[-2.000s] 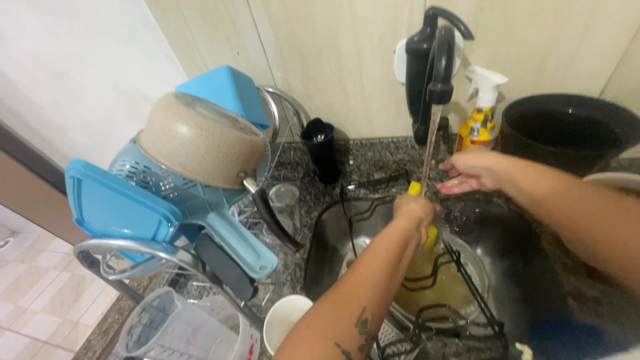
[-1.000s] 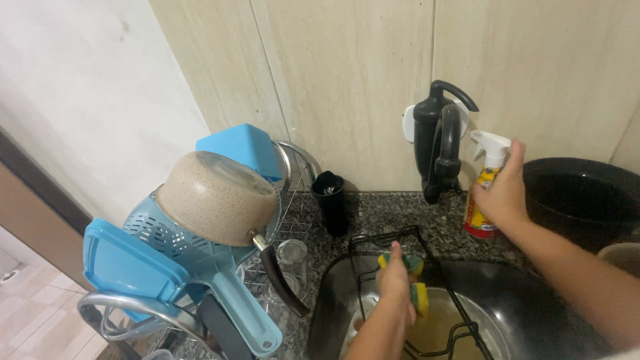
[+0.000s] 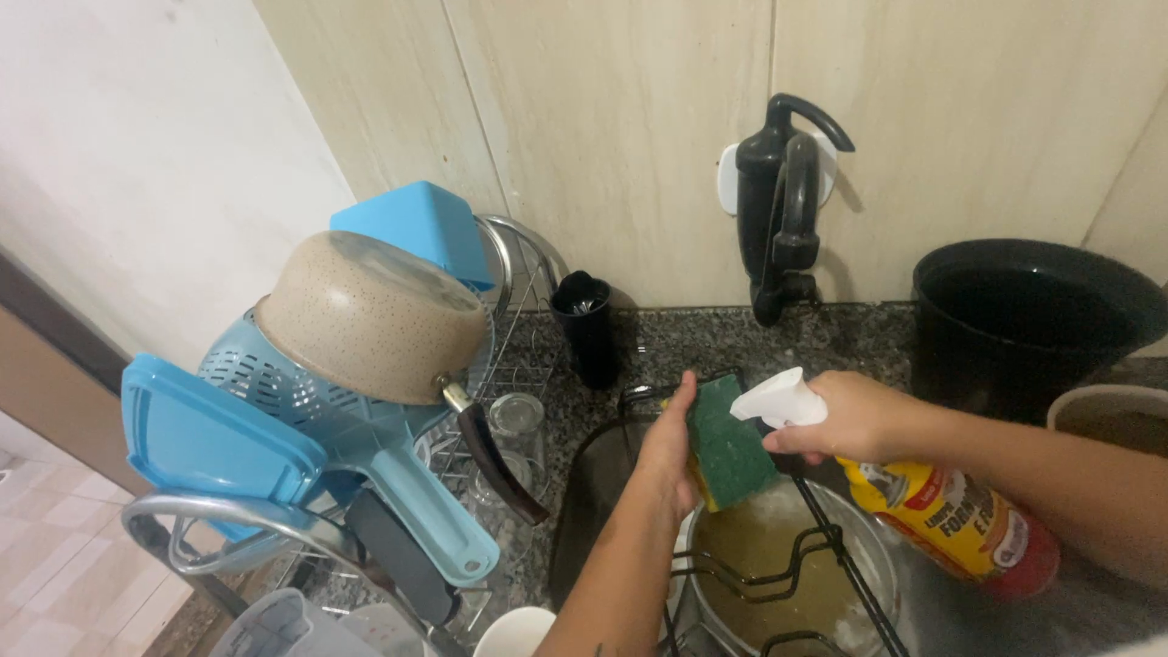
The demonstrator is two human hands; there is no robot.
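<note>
My left hand [image 3: 671,452] holds a green and yellow scouring sponge [image 3: 730,444] above the sink, its green side turned toward the nozzle. My right hand [image 3: 844,415] grips the white trigger head of a yellow and red spray bottle [image 3: 954,529], which is tilted with its nozzle close to the sponge. Below both hands a black wire stove grate [image 3: 826,534] lies over a round metal pan [image 3: 890,557] of cloudy yellowish water in the dark sink [image 3: 584,511]. The black faucet [image 3: 776,210] on the wall shows no running water.
On the left, a wire dish rack [image 3: 520,365] carries a speckled saucepan [image 3: 374,319], a blue colander [image 3: 265,370], blue plastic containers and glasses. A black cutlery holder [image 3: 589,342] stands beside it. At the right are a large black bucket [image 3: 1004,356] and a beige pot [image 3: 1113,401].
The faucet's stream has stopped. My right hand has taken the spray bottle from beside the wall and brought it over the sink to the sponge. The view has shifted.
</note>
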